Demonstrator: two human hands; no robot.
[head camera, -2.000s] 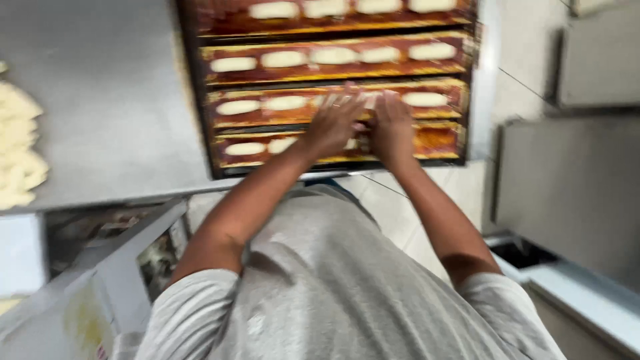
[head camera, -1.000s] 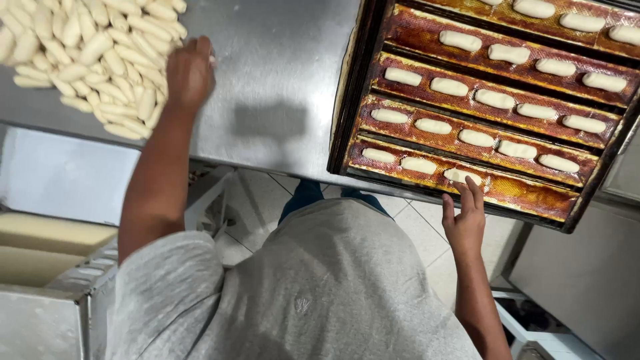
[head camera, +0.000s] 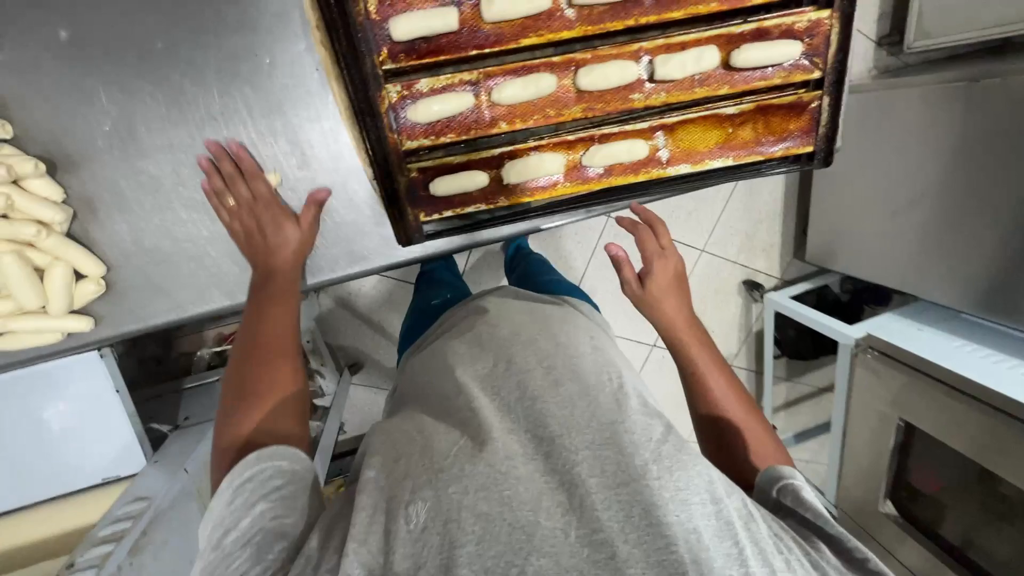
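Observation:
My left hand (head camera: 268, 210) lies palm down with fingers spread over the steel table, left of the baking tray; a small bit of dough (head camera: 274, 178) shows beside its fingers. My right hand (head camera: 652, 268) hangs in the air just in front of the table edge, below the tray, fingers apart and holding nothing. The dark channelled baking tray (head camera: 404, 212) bears rows of pale dough pieces. In its nearest channel several dough pieces (head camera: 534, 168) lie towards the left, and the right part shows bare greased metal. A pile of dough rolls (head camera: 36, 256) lies at the table's left.
The steel table (head camera: 200, 72) ends in front of my body. A white panel (head camera: 64, 428) stands below its left part. At the right are a steel surface (head camera: 920, 192), a pale metal frame (head camera: 840, 328) and a steel unit with a dark window (head camera: 960, 496). The floor is tiled.
My left hand was at the dough pile a second ago and is now between pile and tray. My right hand has moved off the nearest channel. The view has shifted.

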